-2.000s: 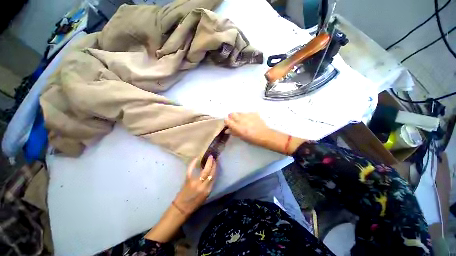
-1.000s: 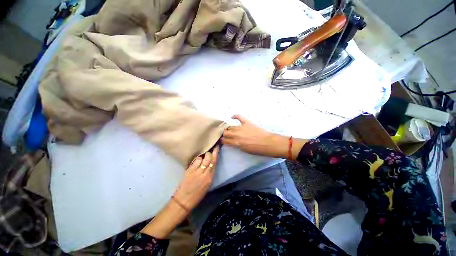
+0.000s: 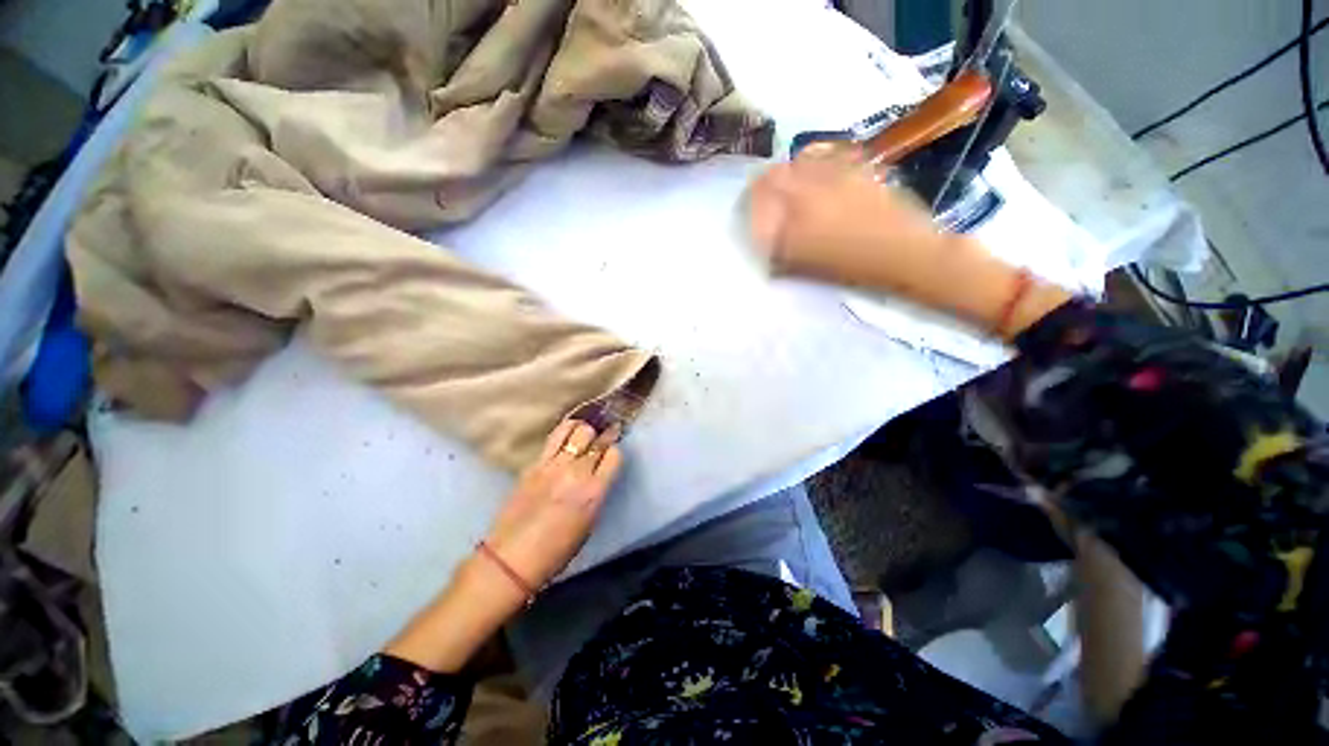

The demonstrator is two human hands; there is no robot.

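The garment lies tan side out across the white table cover (image 3: 292, 539). Its sleeve (image 3: 437, 321) points toward me and ends in a cuff with a dark plaid opening (image 3: 636, 397). My left hand (image 3: 561, 488) holds the cuff's near edge, fingertips at the opening. My right hand (image 3: 831, 211) is blurred and off the garment, in front of the steam iron (image 3: 933, 124). The iron's orange-brown wooden handle and part of its silver soleplate show behind the hand. Whether the hand touches the iron, and how its fingers are set, is not clear.
A second cuff with plaid (image 3: 700, 128) lies at the garment's far end. White rest cloth (image 3: 1057, 241) lies under and beside the iron. Black cables (image 3: 1239, 131) hang at the right. A plaid and tan heap (image 3: 51, 583) hangs off the left, near bright blue cloth (image 3: 56, 376).
My right hand has let go of the cuff and moved up and right to the iron. My left hand stays on the cuff, whose dark plaid opening shows again.
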